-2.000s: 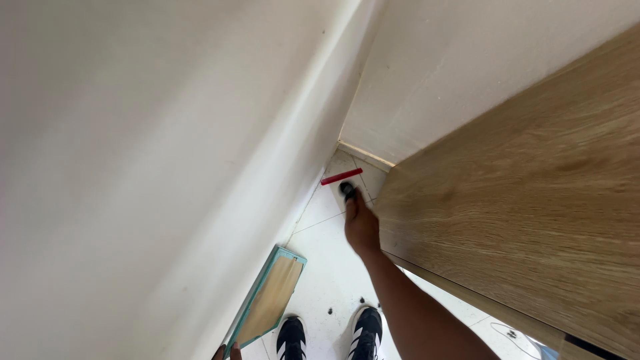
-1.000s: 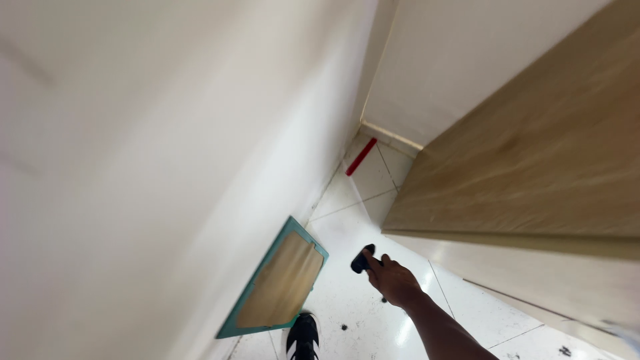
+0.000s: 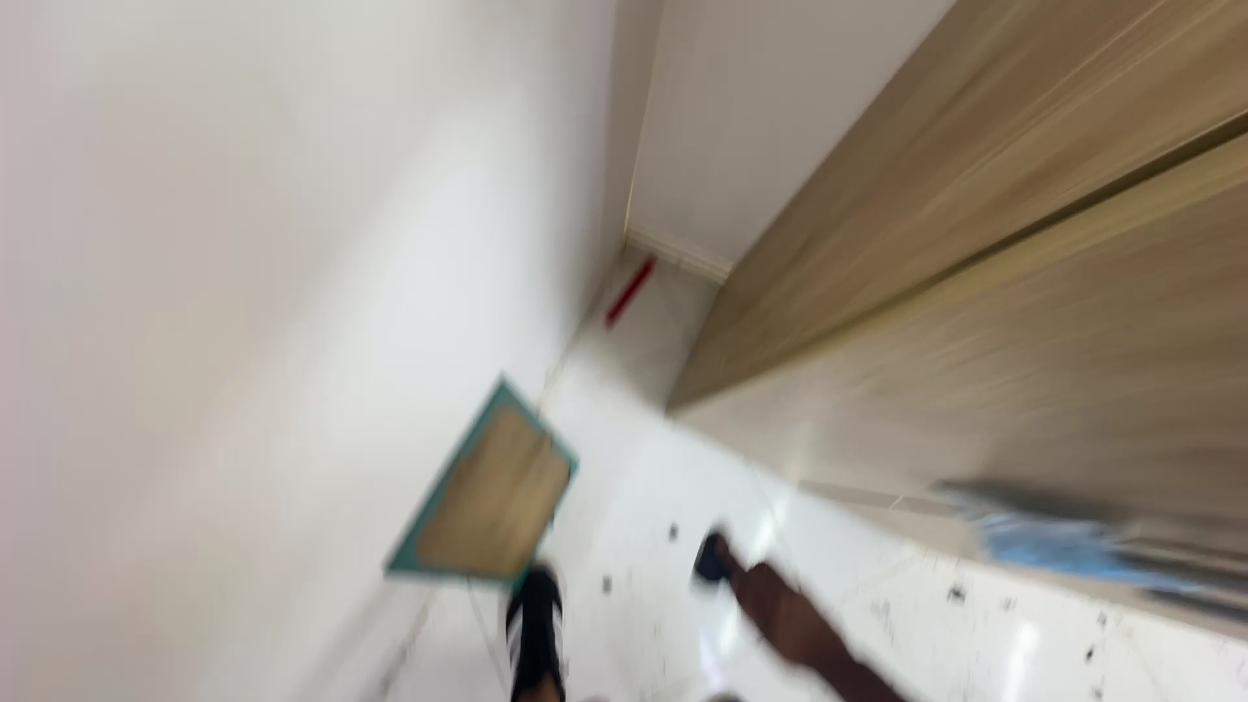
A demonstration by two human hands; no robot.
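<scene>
My right hand (image 3: 785,612) is closed around a small black grip-like object (image 3: 712,558) over the white floor, blurred by motion. A narrow red bar (image 3: 631,292) lies on the floor in the corner, up and to the left of that hand. Whether the bar and the black object are joined, I cannot tell. A teal-framed panel (image 3: 405,558) with a wood-toned face stands by the left wall, beside a black shoe with white stripes (image 3: 534,624). My left hand does not show.
A white wall (image 3: 292,292) fills the left side. Large wood-grain furniture (image 3: 877,224) borders the corner on the right, with a blurred blue item (image 3: 1063,546) near its lower part. Dark bits (image 3: 956,592) are scattered on the tiled floor (image 3: 624,507).
My right hand, at first close to the red bar, has moved away from it toward me with the black object. The left hand's fingers at the panel's lower edge have gone from view.
</scene>
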